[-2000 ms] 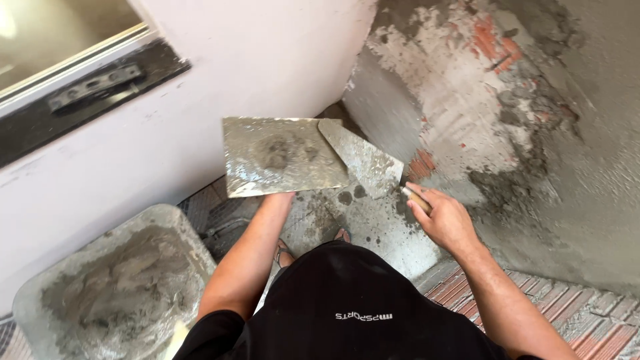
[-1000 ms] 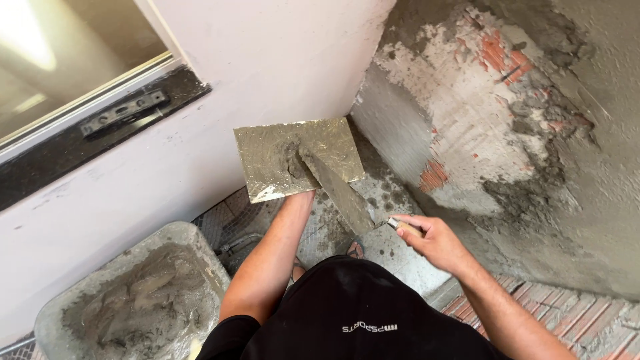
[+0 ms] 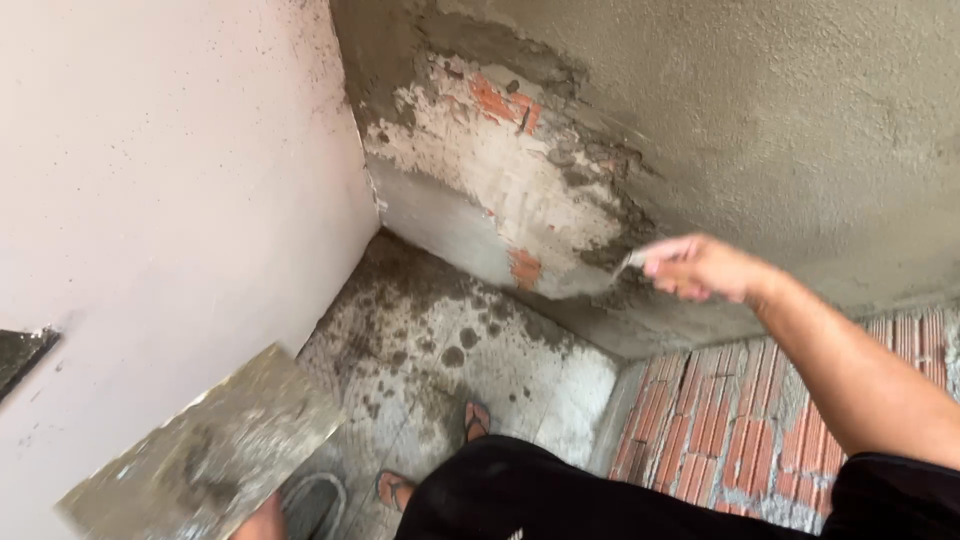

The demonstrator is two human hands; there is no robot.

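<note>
My right hand (image 3: 694, 266) grips the handle of a trowel (image 3: 622, 268) close to the lower part of the mortar-coated wall (image 3: 750, 135); the blade is blurred and hardly visible. Beside it lies a patch (image 3: 510, 176) of pale old plaster with bits of red brick showing, edged by rough grey mortar. At the lower left is a flat rectangular mortar board (image 3: 210, 450), tilted and smeared with wet mortar. My left hand (image 3: 261, 521) is mostly hidden beneath the board and holds it up from below.
A smooth pale wall (image 3: 172, 172) meets the mortared wall at a corner. Below are a spattered floor (image 3: 420, 352) and my sandalled feet (image 3: 476, 420). Bare red hollow bricks (image 3: 720, 442) form a low wall at the lower right. A dark ledge end (image 3: 22, 356) juts in at the left.
The view has swung right, toward the mortared wall. The trowel has left the board, and my right hand is now by that wall. The board is apart from it at lower left, with less mortar heaped visibly.
</note>
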